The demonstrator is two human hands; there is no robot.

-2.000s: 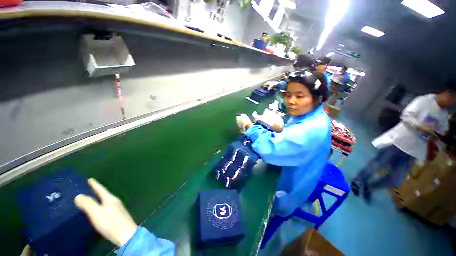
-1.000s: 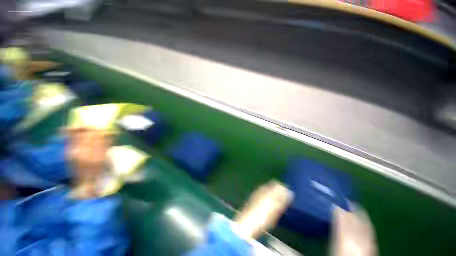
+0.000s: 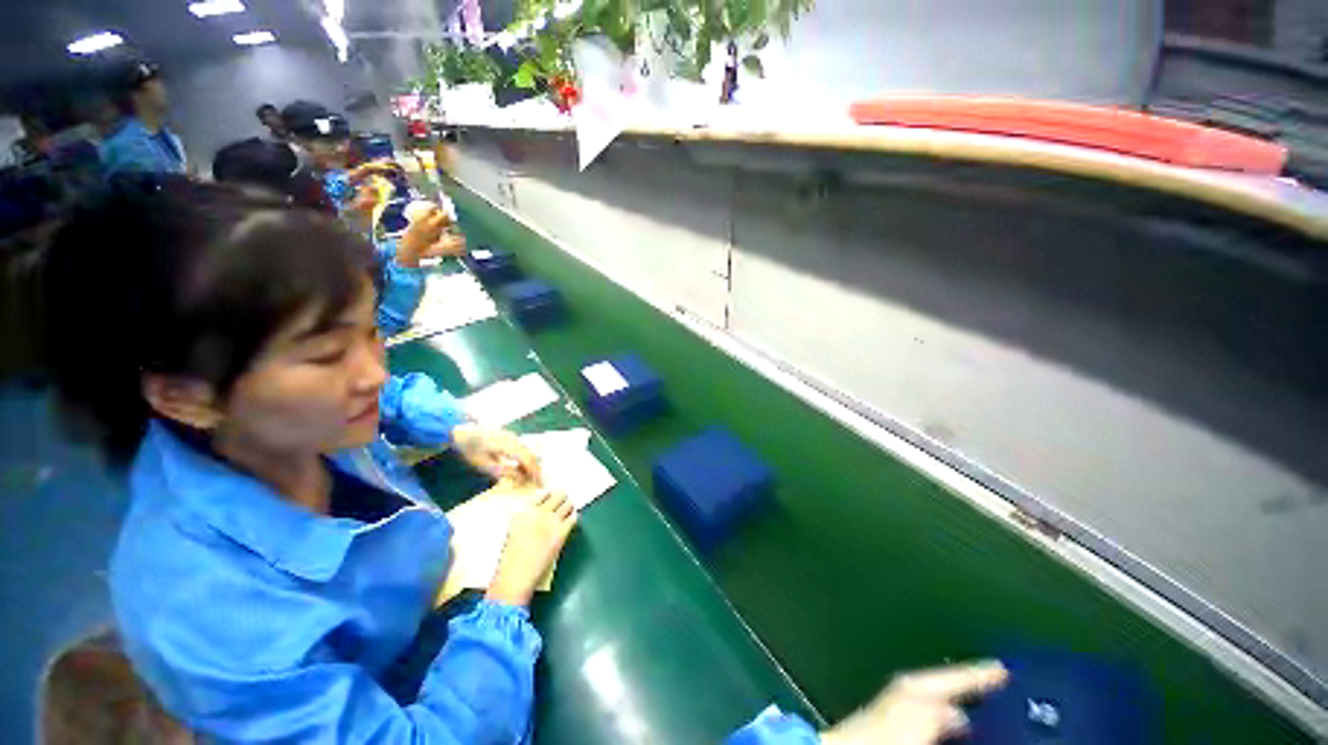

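Note:
A dark navy box (image 3: 1070,710) with a small pale logo on top lies at the bottom right, cut off by the picture's edge. My left hand (image 3: 906,710), in a pale glove, is at its left side, with one finger stretched over the box's near top edge. The hand is partly cut off, and I cannot tell whether it grips the box. My right hand is not in view. A plain navy box (image 3: 714,483) sits on the green belt (image 3: 859,582) further left. Beyond it is a navy box (image 3: 623,390) with a white label.
At left a person in a blue smock (image 3: 306,611) handles white sheets (image 3: 575,463) on the green bench (image 3: 641,640). More boxes (image 3: 533,301) and workers are further along. A grey-white panel (image 3: 903,349) and a shelf with a red-orange object (image 3: 1063,134) stand behind the belt.
The view has swung from the right side to the left neighbour. The logo box and my left hand now lie at the bottom right; my right hand has left the picture.

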